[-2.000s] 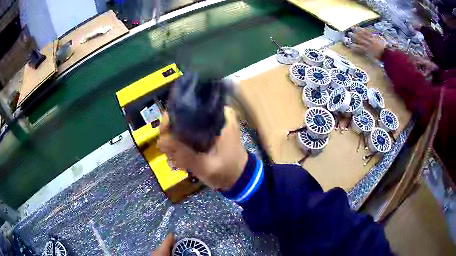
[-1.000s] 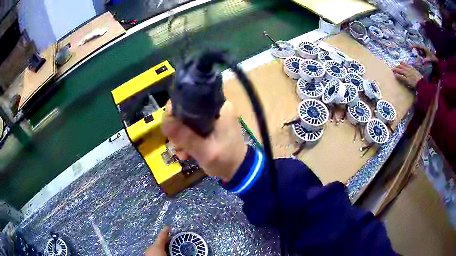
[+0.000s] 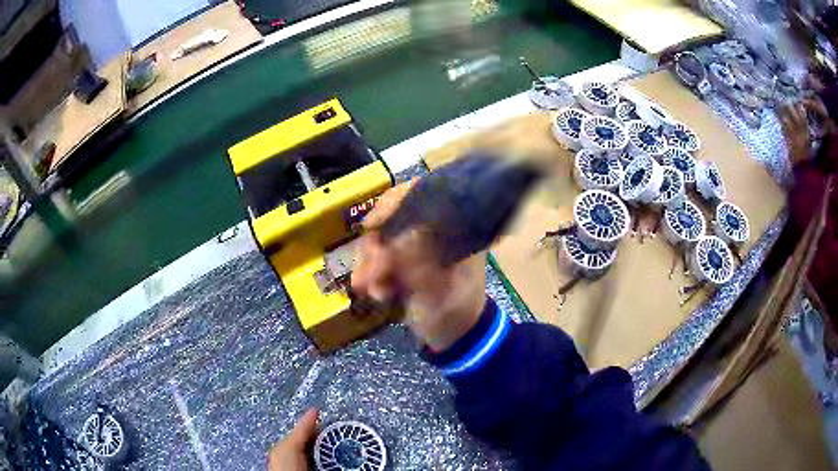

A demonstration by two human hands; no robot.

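Note:
My right hand (image 3: pixel 418 267) is closed around the black electric screwdriver (image 3: pixel 473 202), which is blurred and tilted, its top end to the right. The hand is over the front step of the yellow screw feeder (image 3: pixel 322 207), beside its silver metal block (image 3: pixel 338 267). The driver tip is hidden. My left hand (image 3: pixel 296 443) is at the bottom edge, mostly cut off, with fingers at the left side of a white slotted housing (image 3: pixel 350 449) on the bubble wrap. Whether it grips the housing is unclear.
Many white housings with short wires lie piled on the brown cardboard sheet (image 3: pixel 606 308). Another housing (image 3: pixel 103 435) lies at lower left. The green conveyor belt (image 3: pixel 184 175) runs beyond the bench. Another person's hand (image 3: pixel 796 133) and dark red sleeve are at right.
The screwdriver has tipped from roughly upright to leaning right, and its cable no longer crosses my right sleeve. The view has shifted slightly. The left hand remains beside the housing.

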